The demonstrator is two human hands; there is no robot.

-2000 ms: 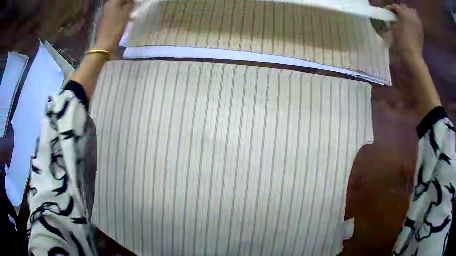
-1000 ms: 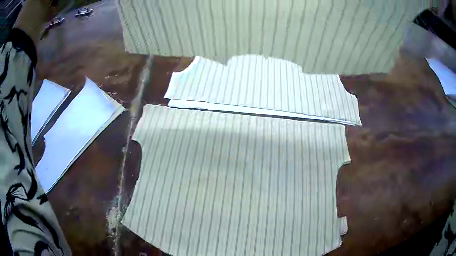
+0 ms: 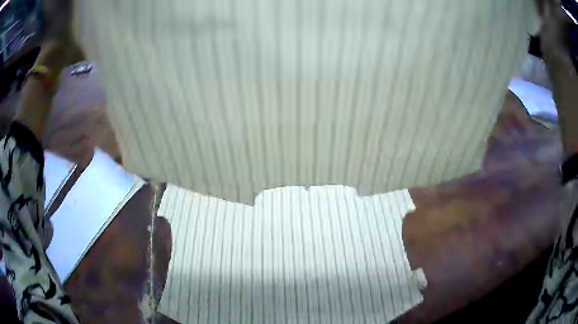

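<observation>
A large cream panel with thin grey stripes (image 3: 304, 95) hangs spread out in the air close to the camera. My left hand (image 3: 60, 31) is at its upper left edge and my right hand (image 3: 550, 28) at its upper right edge; both are dim and blurred, and the fingers are hard to make out. Below it, another striped panel (image 3: 285, 259) lies flat on the table, with curved cut-ins at both sides. The raised panel hides the upper part of the table between my arms.
The reddish-brown table (image 3: 481, 221) has a pale seam line left of the lying panel. White pieces (image 3: 92, 218) lie at the left. Another white piece (image 3: 535, 100) lies at the far right. A small metallic object (image 3: 81, 68) is at the upper left.
The raised striped panel has come up off the table and closer to the camera, and now covers much more of the view. Both hands are up at its sides.
</observation>
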